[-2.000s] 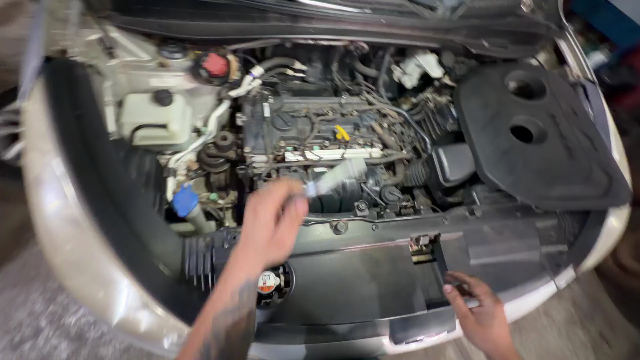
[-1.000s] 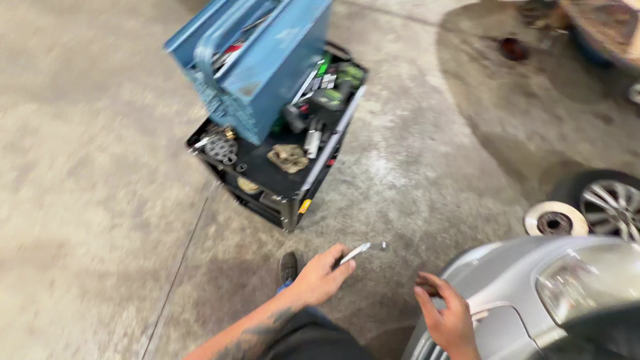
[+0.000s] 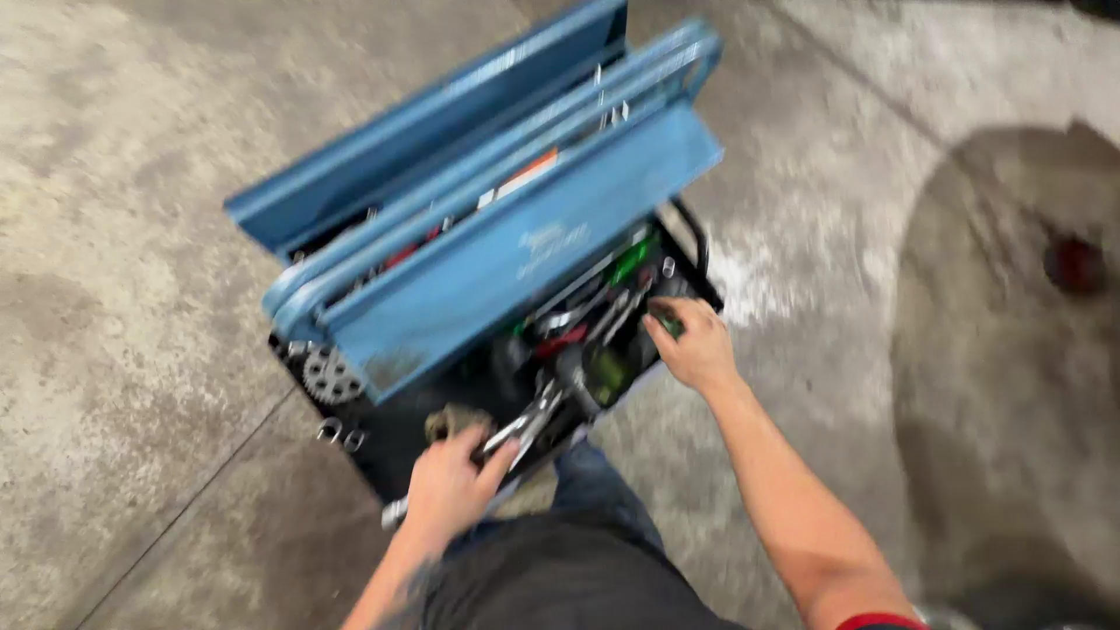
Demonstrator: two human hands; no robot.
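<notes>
My left hand (image 3: pixel 451 481) is at the near edge of a black tool cart (image 3: pixel 385 459), its thumb and fingers around a silver metal hand tool (image 3: pixel 521 429); blur hides the tool's exact kind. A silver tool end (image 3: pixel 395 512) shows beside that hand. My right hand (image 3: pixel 696 346) reaches over the cart's right end, fingers curled against a dark green and black object (image 3: pixel 668 318); its grip is unclear. Between the hands lie a green and black power tool (image 3: pixel 605 374), blurred, and several metal tools. A crumpled brownish rag or glove (image 3: pixel 457 422) touches my left fingers.
A blue metal cantilever toolbox (image 3: pixel 525 254) stands open across the cart, with tools inside. A toothed metal disc (image 3: pixel 331 374) and metal rings (image 3: pixel 354 439) lie at the cart's left corner. A black cart handle (image 3: pixel 693 236) rises at the right. Concrete floor (image 3: pixel 157 175) surrounds it.
The view has swung from the car's engine bay to the tool cart, now close below. Both hands have come to the cart; a second ago they were over the floor and beside the car.
</notes>
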